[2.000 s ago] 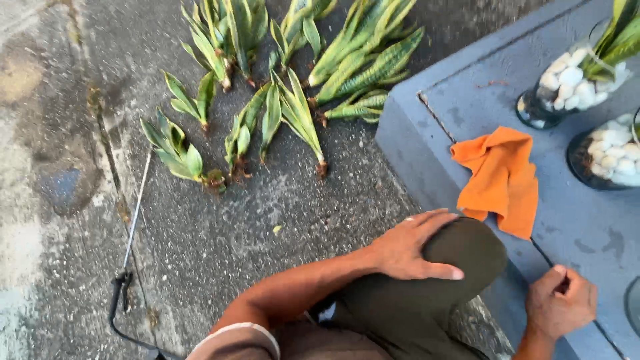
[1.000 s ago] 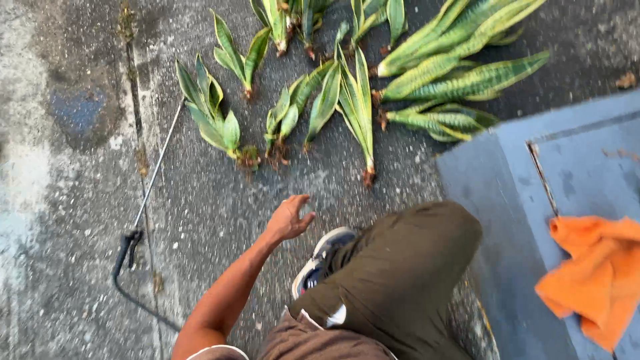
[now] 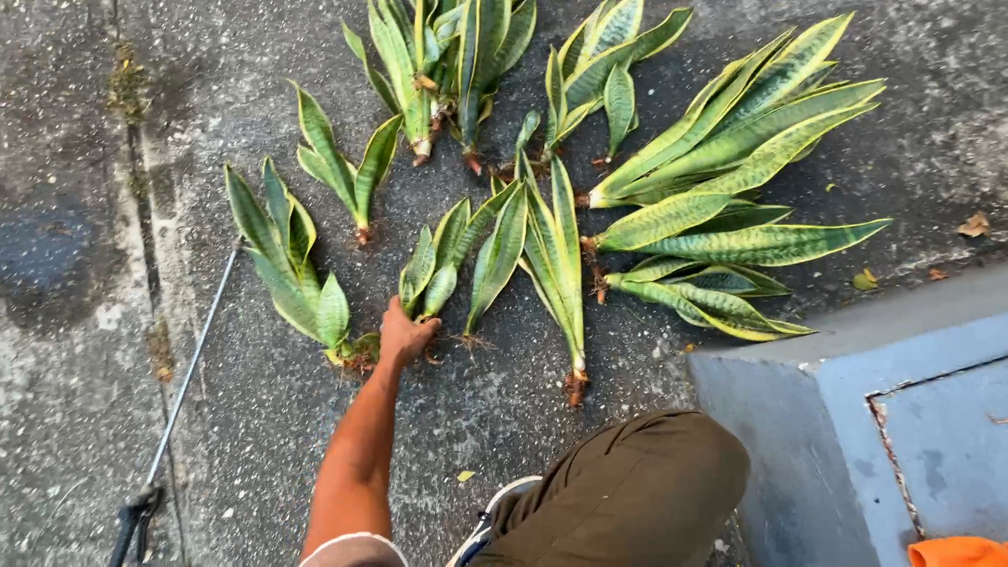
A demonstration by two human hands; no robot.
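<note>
My left hand [image 3: 405, 335] is closed around the base of a small snake plant [image 3: 442, 264] lying on the concrete. Just left of it lies another snake plant [image 3: 291, 264] with roots at its lower end. To the right are a single snake plant leaf [image 3: 500, 256] with thin roots and a taller snake plant [image 3: 557, 268] with a brown root end. Larger snake plants [image 3: 732, 150] with yellow-edged leaves lie at the upper right, and more bunches [image 3: 472, 63] lie at the top. My right hand is out of view.
A metal spray wand [image 3: 193, 362] with a black handle lies on the left. At the lower right is a grey-blue painted ledge [image 3: 858, 441] with an orange cloth [image 3: 957, 551] at the frame's edge. My bent knee [image 3: 669, 472] and shoe [image 3: 492, 524] are at the bottom.
My left hand has gone from my knee out to the small snake plant and taken hold of its base. My right hand, over the ledge two seconds ago, has left the view. The view has shifted left.
</note>
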